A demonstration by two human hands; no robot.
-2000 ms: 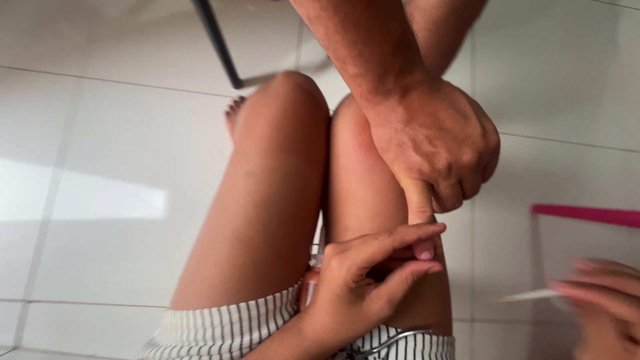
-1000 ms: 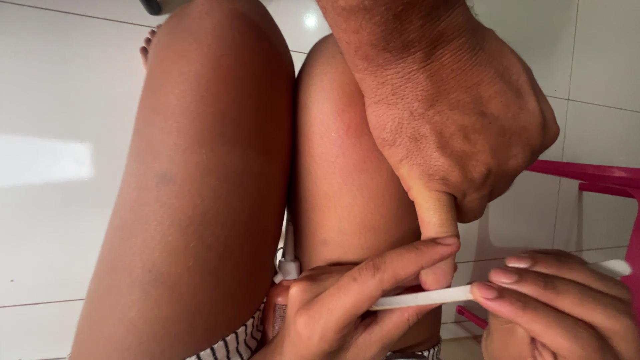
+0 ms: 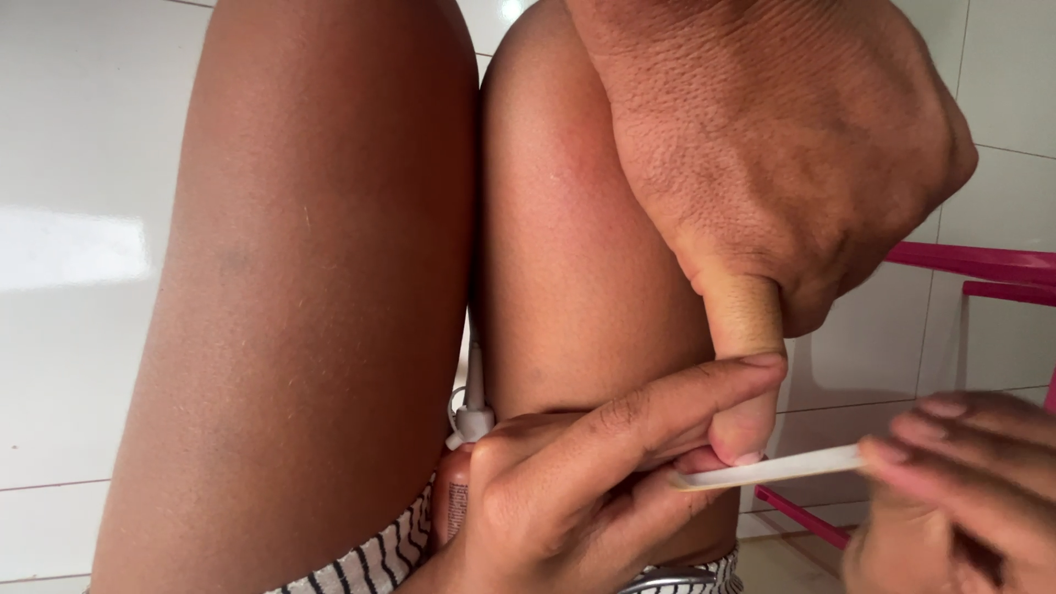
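Observation:
My left hand [image 3: 577,487] comes up from the bottom centre, its fingers and thumb closed around the tip of a finger [image 3: 747,330] of another person's hand [image 3: 767,140]. That hand reaches in from the top, the rest of its fingers curled. At the lower right my right hand [image 3: 957,487], somewhat blurred, pinches a thin white nail file [image 3: 775,469]. The file's far end lies at the held finger's nail, touching or very near it. A reddish-brown bottle [image 3: 452,495] with a white nozzle cap [image 3: 473,421] is wedged between my thighs, partly behind my left hand.
My bare thighs [image 3: 313,247] fill the left and middle, with striped shorts [image 3: 371,561] at the bottom. A curved metal item [image 3: 668,577] rests on the shorts. Pink plastic furniture parts [image 3: 973,260] stand at the right over a light tiled floor [image 3: 66,371].
The nail file and my right hand have come from the right to the held fingertip. My left hand keeps its hold on that finger. The view has moved much closer.

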